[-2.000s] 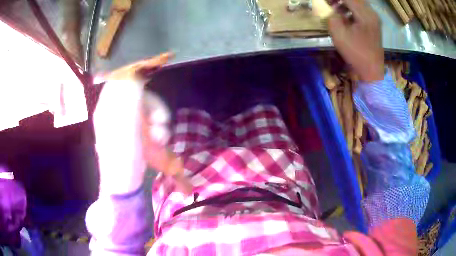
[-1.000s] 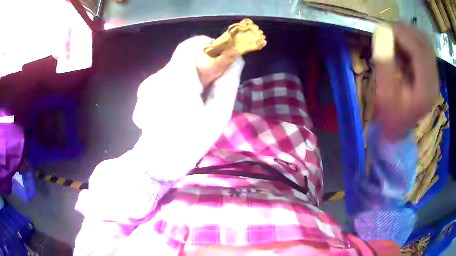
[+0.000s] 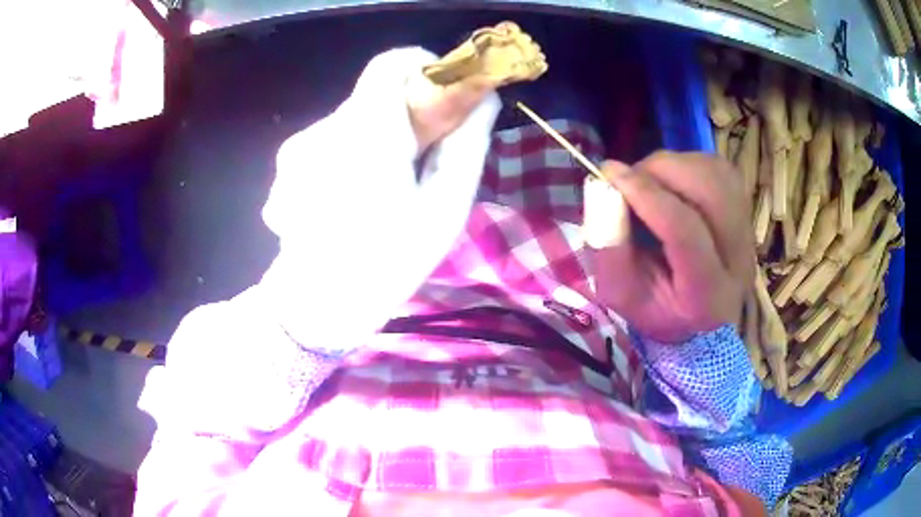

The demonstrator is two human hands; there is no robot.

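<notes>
My left hand (image 3: 379, 167), in an overexposed white glove, is closed around a tan figure leg. Its foot end (image 3: 500, 56) sticks out above the fingers, toes to the right. The rest of the leg is hidden in the glove. My right hand (image 3: 687, 237), bare with a pale wrap (image 3: 605, 213) on the thumb, pinches a thin wooden stick (image 3: 557, 138). The stick's tip points up and left, a little below the foot end and apart from it.
A blue crate (image 3: 689, 131) heaped with tan legs (image 3: 808, 232) stands at the right. The metal table edge (image 3: 404, 12) runs across the top, with a cardboard pad (image 3: 768, 12) and a small black strap piece (image 3: 842, 47). Part of a person in purple (image 3: 15, 288) shows at far left.
My right hand has come down and left from near the table edge toward the leg, and the stick now shows in it. My left hand, earlier by the table, now holds the leg over the lap.
</notes>
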